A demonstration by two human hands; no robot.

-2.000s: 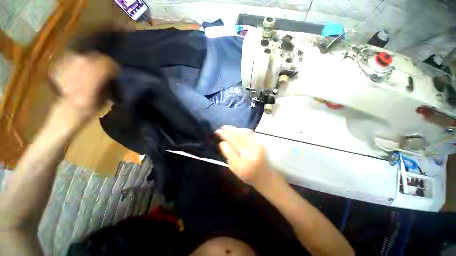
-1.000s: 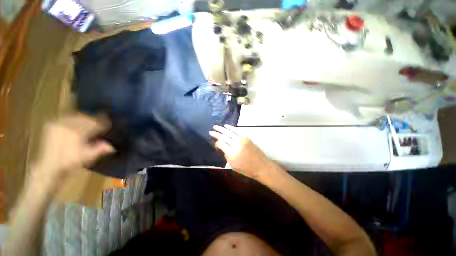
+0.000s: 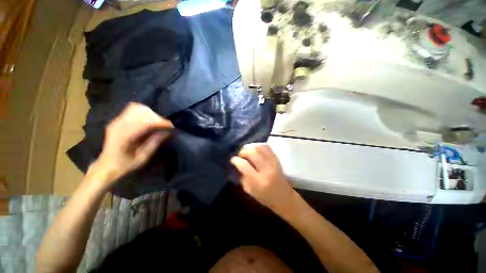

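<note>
The dark garment piece (image 3: 144,58) lies spread left of the sewing machine (image 3: 341,69), with a glossy dark area (image 3: 221,109) beside the needle. My left hand (image 3: 136,138) pinches a fold of the cloth between thumb and fingers. My right hand (image 3: 259,170) grips the cloth at the front edge of the machine bed (image 3: 351,165). A dark flap hangs between my hands over the front edge. The presser foot and needle (image 3: 262,98) are left of the machine head's lower end, and cloth lies by them.
A brown board (image 3: 61,117) extends the table at the left. A bobbin tray (image 3: 455,177) sits at the bed's right end. A red dial (image 3: 439,34) is on the machine head. A phone's edge (image 3: 95,2) shows at the top left. Blue basket parts show below the bed.
My left hand has come right and taken hold of the cloth, after moving blurred over its left part. The near edge is lifted and folded between my hands. My right hand has closed on it.
</note>
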